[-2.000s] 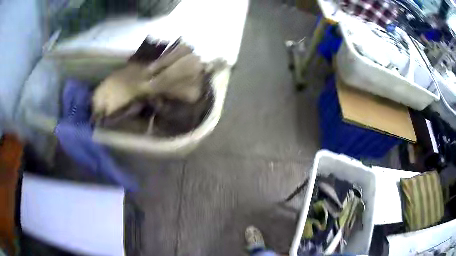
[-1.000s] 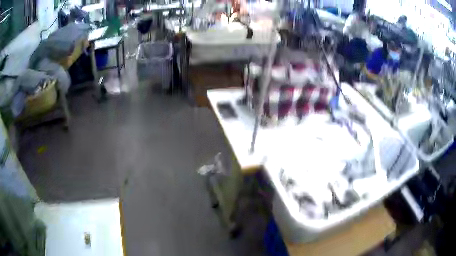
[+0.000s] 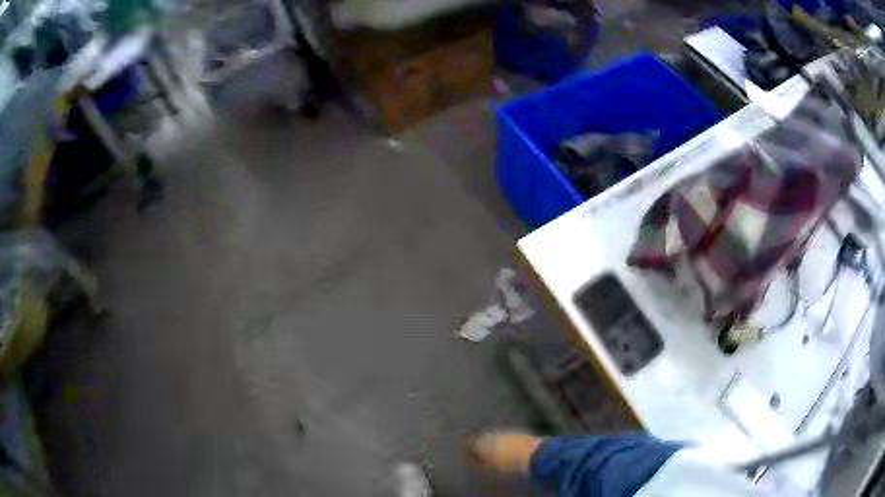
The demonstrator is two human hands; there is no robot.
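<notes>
A white sewing table stands at the right. A red, white and dark checked cloth is draped over a bulky shape on it, probably a machine. My right hand, in a blue sleeve, reaches in from the lower right beside the table's near edge. It is small and blurred, so its fingers and any held thing cannot be made out. My left hand is out of the picture.
A blue tub with grey-brown pieces stands behind the table. A dark tray is set in the tabletop. Pale scraps show beside the table. Blurred stands and fabric line the left. A brown box stands at the back.
The view has swung downward and closer to the checked cloth. The white bin of pieces has left the picture. My right hand and the blue tub behind the table have come into view.
</notes>
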